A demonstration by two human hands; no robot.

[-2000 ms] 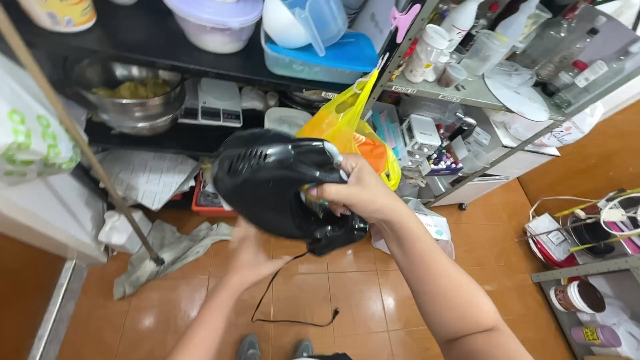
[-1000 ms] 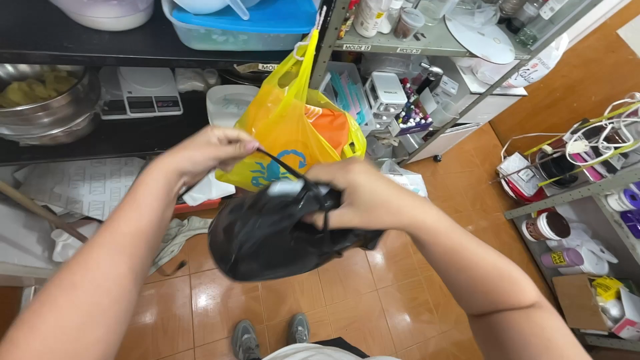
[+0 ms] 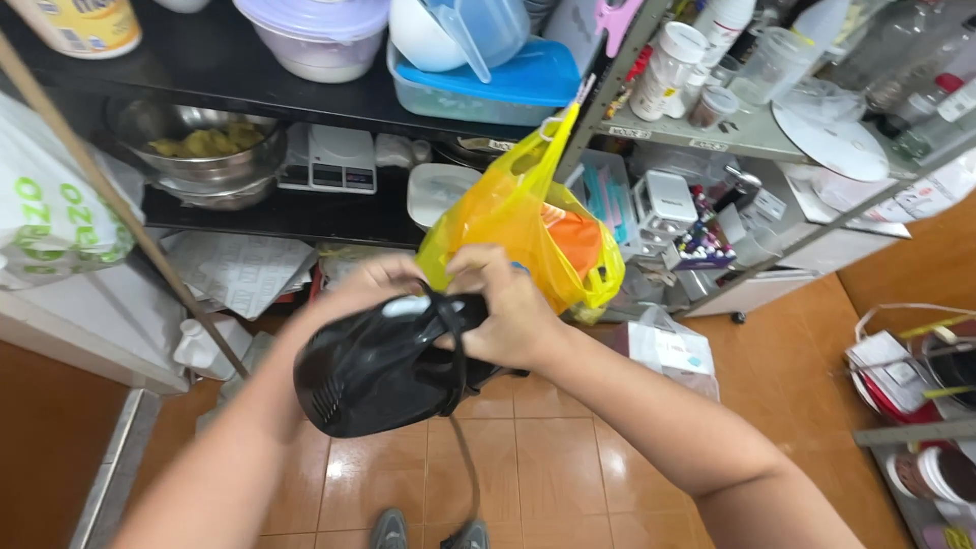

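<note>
A glossy black plastic appliance body (image 3: 374,370) with vent slots, perhaps a hand mixer, is held up in front of me over the floor. My right hand (image 3: 503,309) grips its upper right part. Beside it, my left hand (image 3: 374,282) is blurred at the appliance's upper edge, near a loop of black power cord (image 3: 455,351) that passes around the body. From the appliance the rest of the cord hangs down toward my shoes. Whether the left fingers pinch the cord cannot be told.
A yellow plastic bag (image 3: 496,206) hangs from the shelf post just behind my hands. Black shelves (image 3: 328,95) hold a steel bowl (image 3: 194,156), a kitchen scale (image 3: 341,160) and plastic tubs. A wooden pole (image 3: 114,191) leans at left; a metal rack (image 3: 762,137) stands at right.
The cord hung loose to the floor two seconds ago; now part of it loops around the appliance. My left hand has come from the cord's stretched end back close to my right hand.
</note>
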